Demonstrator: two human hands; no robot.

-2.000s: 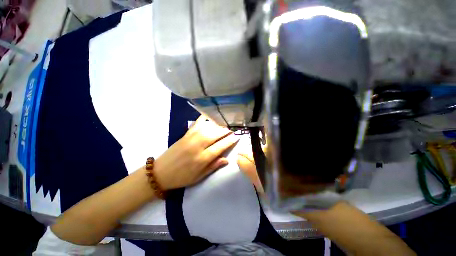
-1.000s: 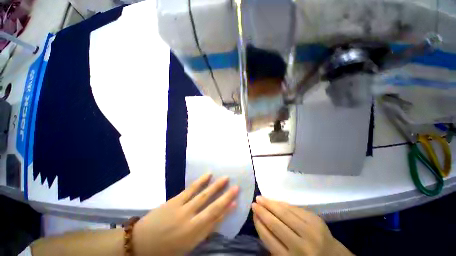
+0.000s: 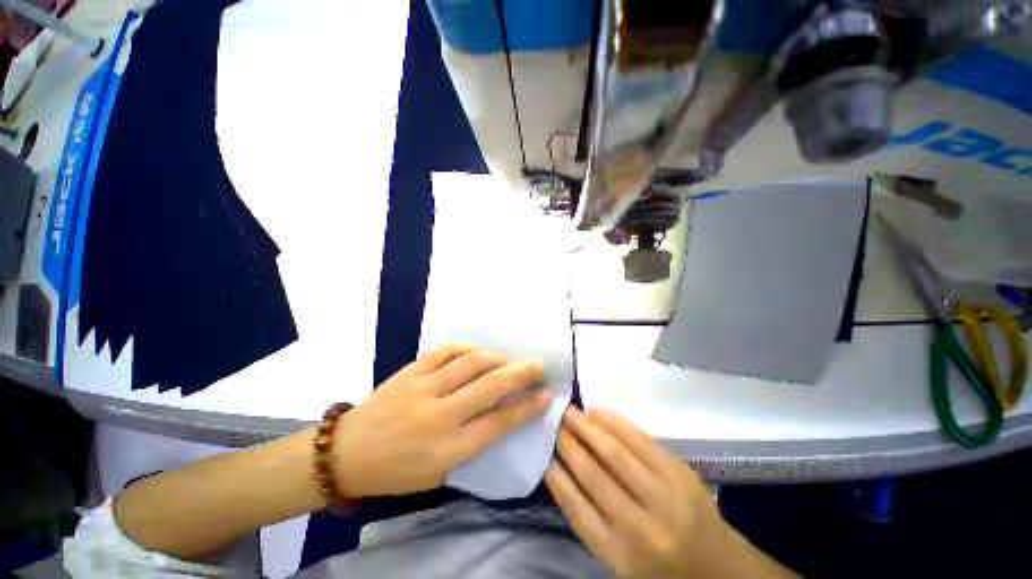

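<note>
A white pocket piece [image 3: 498, 283] lies on a navy garment panel [image 3: 405, 226], its upper part below the needle area and its rounded end near the table's front edge. The presser foot and needle [image 3: 555, 195] are at its upper right, partly lost in glare. My left hand [image 3: 453, 418] lies flat on the lower pocket piece, fingers slightly apart. My right hand [image 3: 634, 486] has its fingertips together at the right edge of the pocket piece and navy panel; whether it pinches the cloth is hard to tell.
A stack of navy panels [image 3: 170, 226] lies at left beside the blue JACK strip [image 3: 77, 170]. Grey-faced pieces [image 3: 770, 283] lie right of the needle. Scissors with green and yellow handles [image 3: 962, 362] are at far right. The machine head [image 3: 509, 91] overhangs the top.
The hands have moved from the needle area down to the lower pocket piece. Since one second ago, the pocket's rounded end has shifted left and both hands sit slightly higher. The view has shifted too.
</note>
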